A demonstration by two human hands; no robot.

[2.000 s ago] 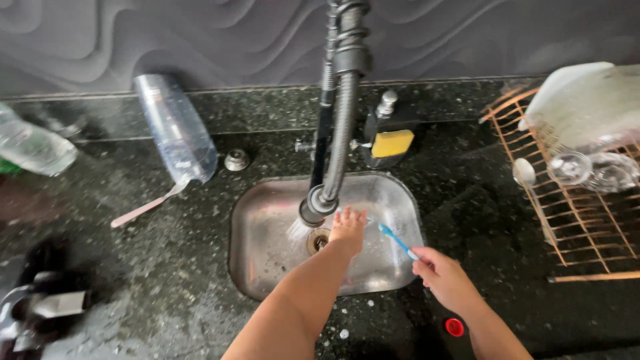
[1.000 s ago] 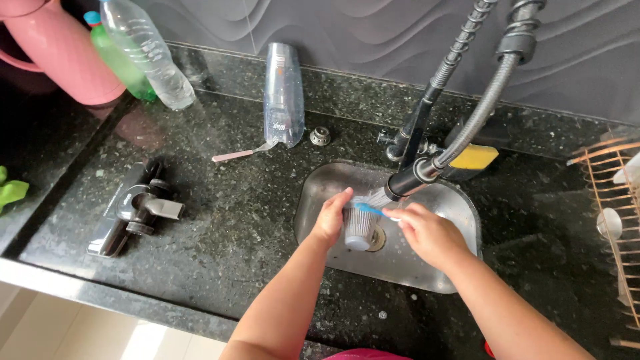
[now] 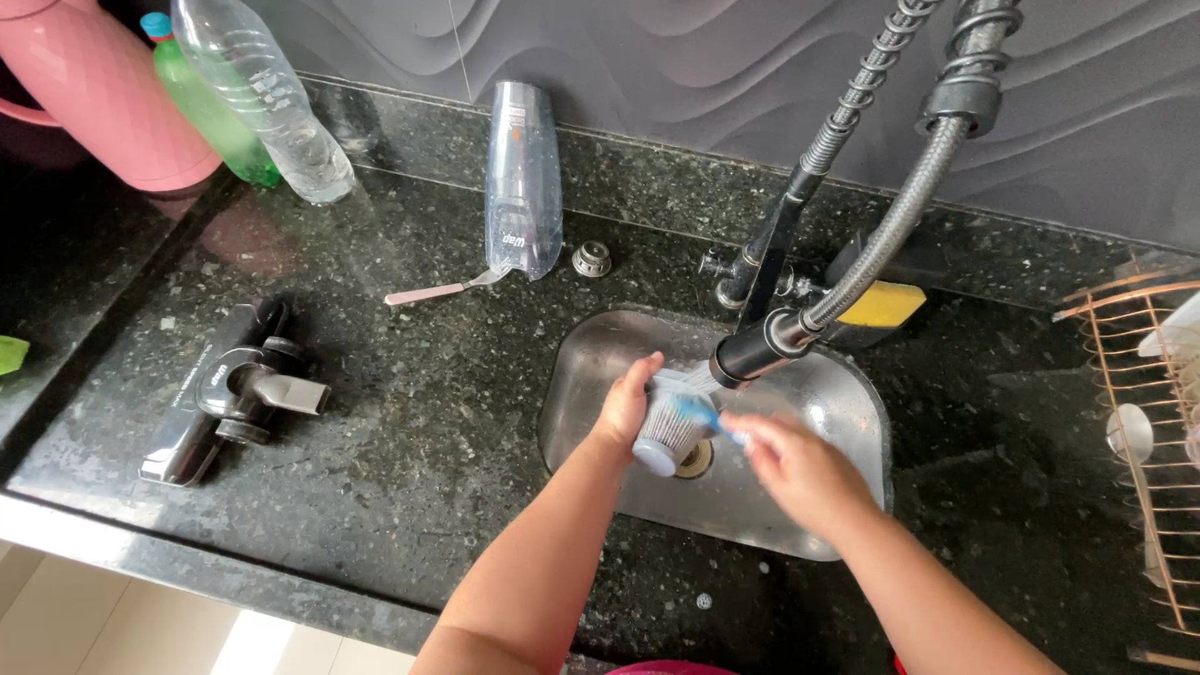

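Observation:
Over the stainless steel sink (image 3: 797, 511), my left hand (image 3: 628, 408) grips a pleated vacuum cleaner filter (image 3: 670, 427) by its upper rim, its rounded end tilted down. My right hand (image 3: 797, 464) holds a blue brush (image 3: 722, 424), probably a toothbrush, with its blurred head against the pleats. Water runs onto the filter from the black spray head of the faucet (image 3: 764, 352). Behind the sink's left side, a clear plastic vacuum dust container (image 3: 523, 187) lies beside a fork with a pink handle (image 3: 427, 294) and a metal sink strainer (image 3: 592, 259).
A vacuum floor nozzle (image 3: 234, 389) lies on the granite counter at left. Behind it are a pink thermal jug (image 3: 112, 94), a green bottle (image 3: 211, 108) and a clear bottle (image 3: 272, 103). A yellow sponge (image 3: 881, 305) sits behind the faucet; a copper-coloured dish rack (image 3: 1116, 375) stands at right.
Two seconds ago my left hand was under the spray with no filter visible. Now it holds the filter, and the brush in my right hand is against it. The view has shifted left.

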